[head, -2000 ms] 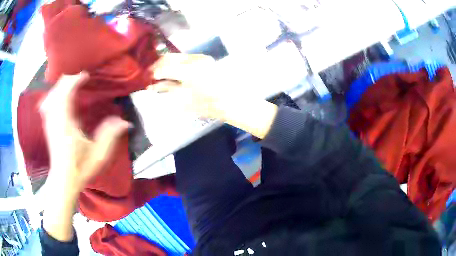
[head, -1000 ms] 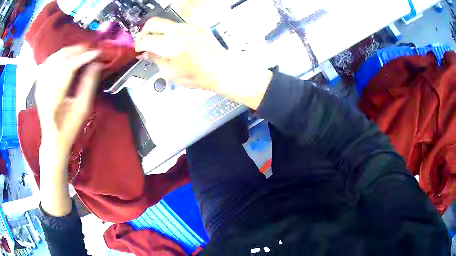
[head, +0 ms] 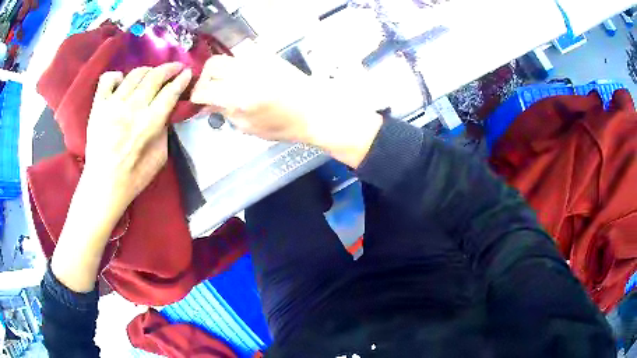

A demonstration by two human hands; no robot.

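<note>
A rust-red knit garment (head: 157, 231) lies over the left part of the sewing table and hangs off its front edge. My left hand (head: 133, 126) rests on the garment with its fingers on the cloth just left of the needle area. My right hand (head: 244, 94) pinches the garment's edge at the right of the needle area. A pink-purple glow (head: 162, 43) lights the cloth beyond my fingers. The sewing machine (head: 234, 28) stands behind my hands. The needle and presser foot cannot be made out.
The pale cloth plate (head: 202, 150) has a round dark spot and a ruler strip (head: 297, 159) along the front edge. A blue bin (head: 216, 308) with red cloth is below left. Another blue bin (head: 506, 115) at the right holds red garments (head: 559, 175).
My left hand has come down onto the cloth and moved right, nearer my right hand. The cloth now covers the metal piece seen earlier beside the needle area.
</note>
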